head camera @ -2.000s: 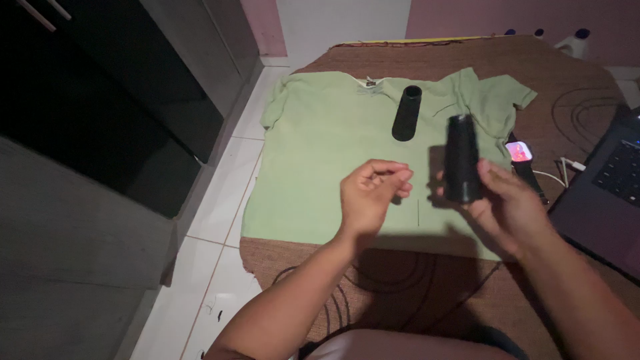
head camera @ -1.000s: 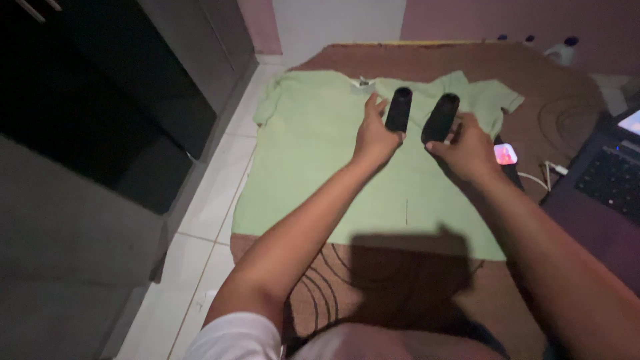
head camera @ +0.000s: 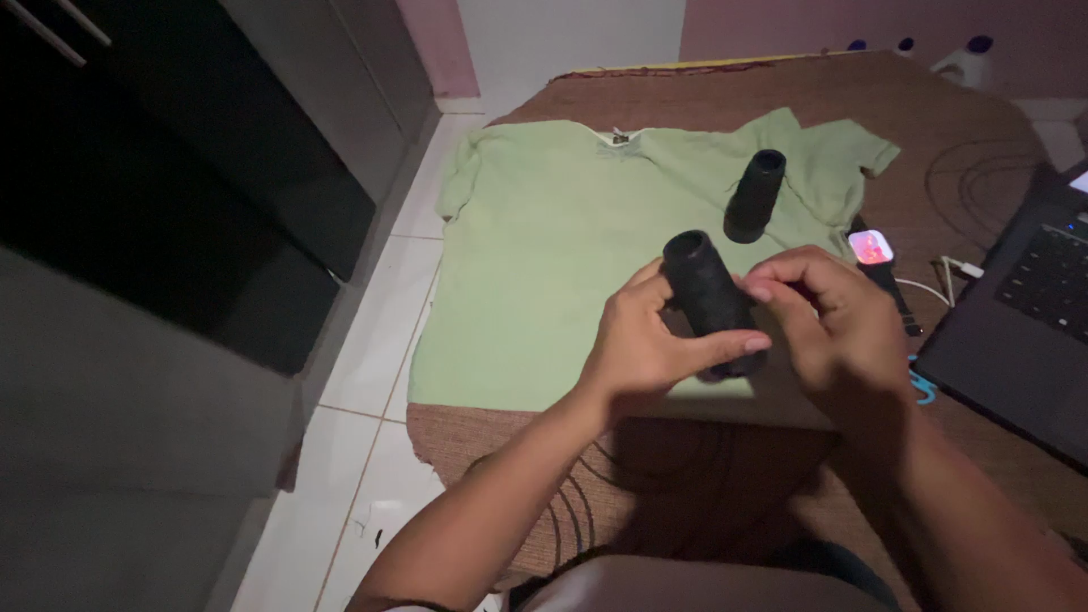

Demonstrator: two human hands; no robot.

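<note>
A black thread cone is held in my left hand, with the thumb across its lower part. My right hand is just right of that cone, thumb and index fingertip pinched together beside its surface; whether they hold a thread cannot be made out. Farther back, a second black thread cone stands on a light green T-shirt. The shirt lies spread out, its neckline at the far side and its right sleeve area creased.
The shirt covers part of a brown cloth-covered table. At the right are a smartwatch, a white cable and a laptop. A dark cabinet stands at the left beyond white floor tiles. Plastic bottles are behind the table.
One second ago both hands were at the two cones over the shirt. Now one cone is nearer me in my left hand, the other stands untouched, and my right hand is pinched beside the held cone.
</note>
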